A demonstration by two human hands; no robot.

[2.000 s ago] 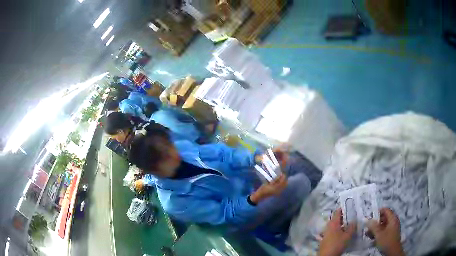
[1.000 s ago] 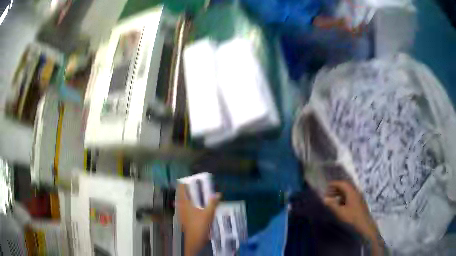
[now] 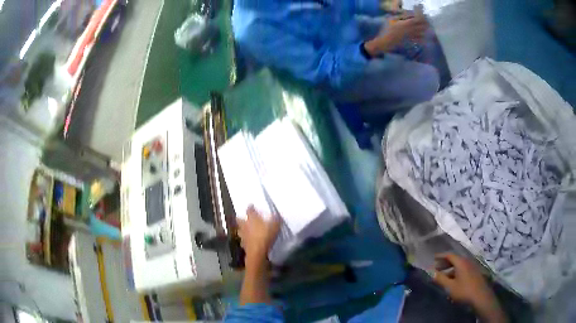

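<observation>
My left hand (image 3: pixel 258 233) reaches onto the near end of the left stack of white blank sheets (image 3: pixel 243 180) on the green bench; its fingertips touch the sheets. A second stack of blanks (image 3: pixel 294 183) lies beside it on the right. My right hand (image 3: pixel 460 277) is at the near rim of the woven bulk sack (image 3: pixel 385 211), its fingers curled; whether it holds anything is too blurred to tell. The sack is full of white waste slugs (image 3: pixel 486 170).
A white control-panel machine (image 3: pixel 165 195) stands left of the stacks. A person in a blue smock (image 3: pixel 303 47) sits beyond the green bench (image 3: pixel 252 98), hands near their lap. A clear plastic bag (image 3: pixel 196 33) lies farther along the bench.
The view has swung from the seated workers to the bench and machine. The stripped white piece has left my hands. My left hand has moved up to the blanks; my right stays beside the sack.
</observation>
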